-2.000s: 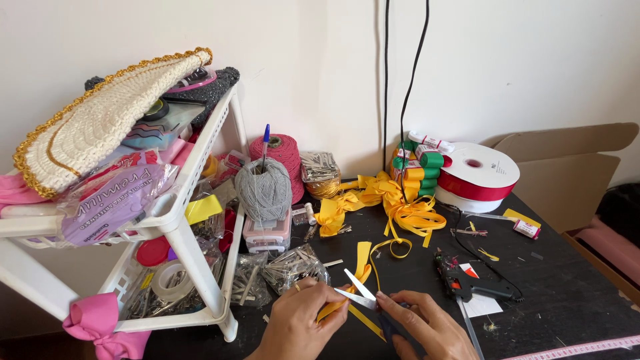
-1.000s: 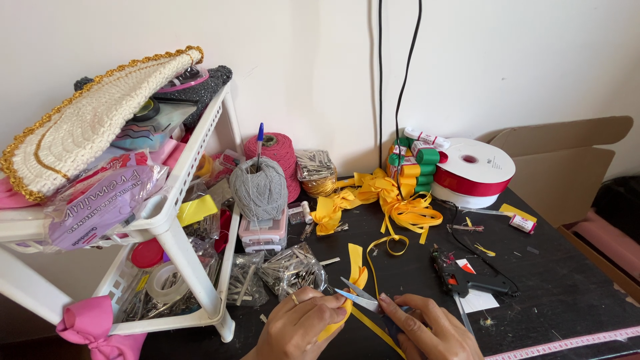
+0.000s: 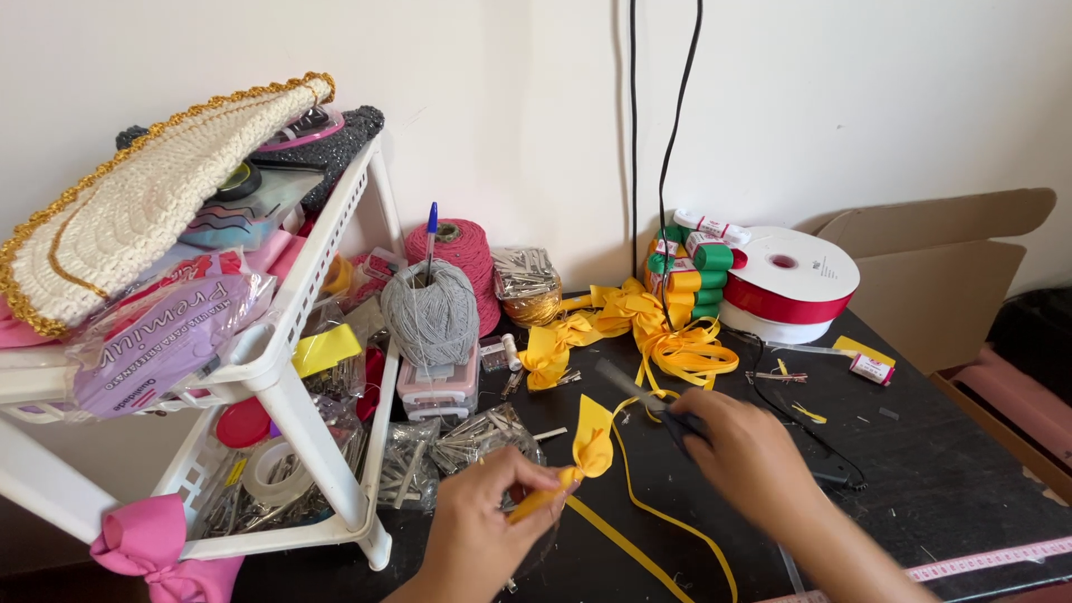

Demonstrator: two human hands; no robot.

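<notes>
My left hand (image 3: 502,507) pinches a small yellow ribbon bow (image 3: 593,444) at its gathered middle, one loop upright above the fingers. My right hand (image 3: 741,456) holds a pair of scissors (image 3: 632,389), blurred, with the blades pointing up and left over the table. A narrow yellow ribbon (image 3: 628,548) runs across the black table between my hands. Behind the scissors lie a looped bundle of narrow yellow ribbon (image 3: 691,356) and several finished yellow bows (image 3: 546,356).
On the left stands a white plastic shelf (image 3: 318,452) full of craft supplies. Grey yarn (image 3: 430,314), pink yarn (image 3: 456,260) and bagged metal clips (image 3: 481,440) are beside it. Ribbon spools (image 3: 787,272) stand at the back right; a pink tape measure (image 3: 988,559) lies near the front edge.
My right hand has lifted the scissors up and away from the ribbon piece at my left hand. The bow's loop now stands up above my left fingers.
</notes>
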